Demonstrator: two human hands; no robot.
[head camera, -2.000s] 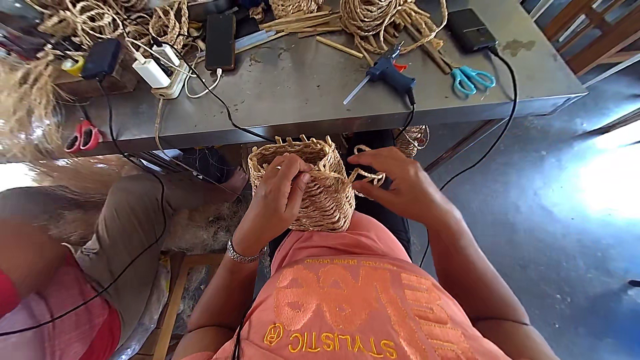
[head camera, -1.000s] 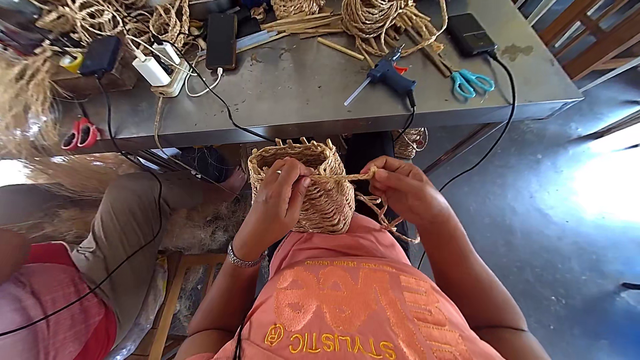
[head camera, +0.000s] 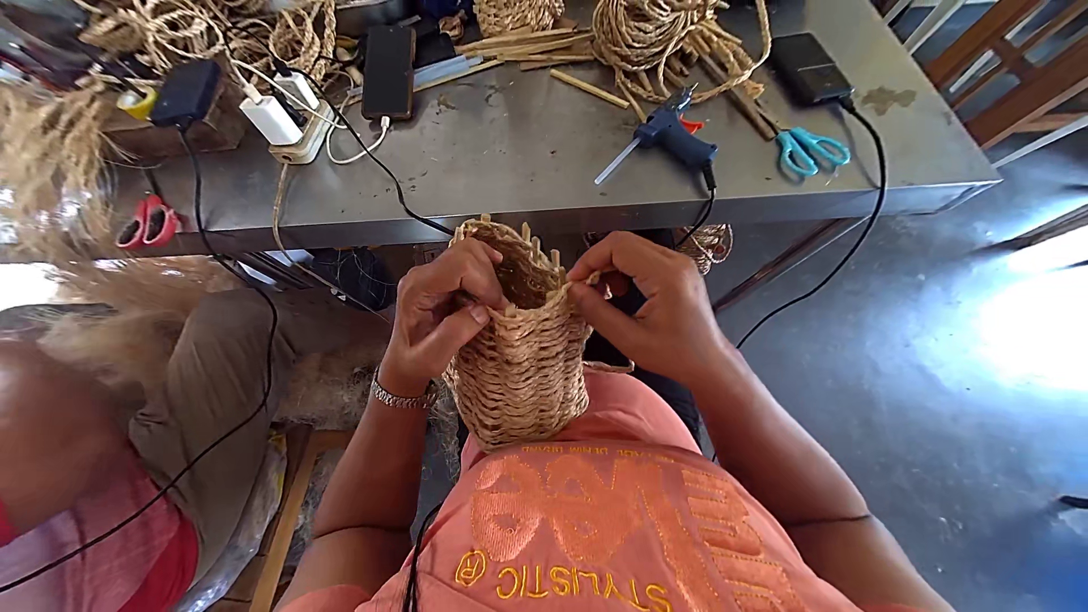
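A woven basket of twisted natural fibre cord (head camera: 520, 374) rests upright on my lap, its opening tilted toward the table, with short stake ends standing up along the rim. My left hand (head camera: 450, 306) grips the left part of the near rim between thumb and fingers. At the rim's right side, my right hand (head camera: 642, 297) pinches a strand of fibre cord (head camera: 592, 279) between thumb and forefinger, close against the weave. Part of the cord hangs below my right hand, beside the basket. The fingers partly hide the rim on both sides.
On the metal table (head camera: 510, 170) beyond lie a blue glue gun (head camera: 676, 136), teal-handled scissors (head camera: 812, 153), a phone (head camera: 388, 72), a power strip (head camera: 304, 140), cord coils (head camera: 650, 38) and red-handled scissors (head camera: 146, 223). Black cables hang over its edge. A person (head camera: 102, 450) sits at left.
My right hand has moved left to the basket's rim with the cord, which was stretched out to the right one second ago. My left hand stays at the rim.
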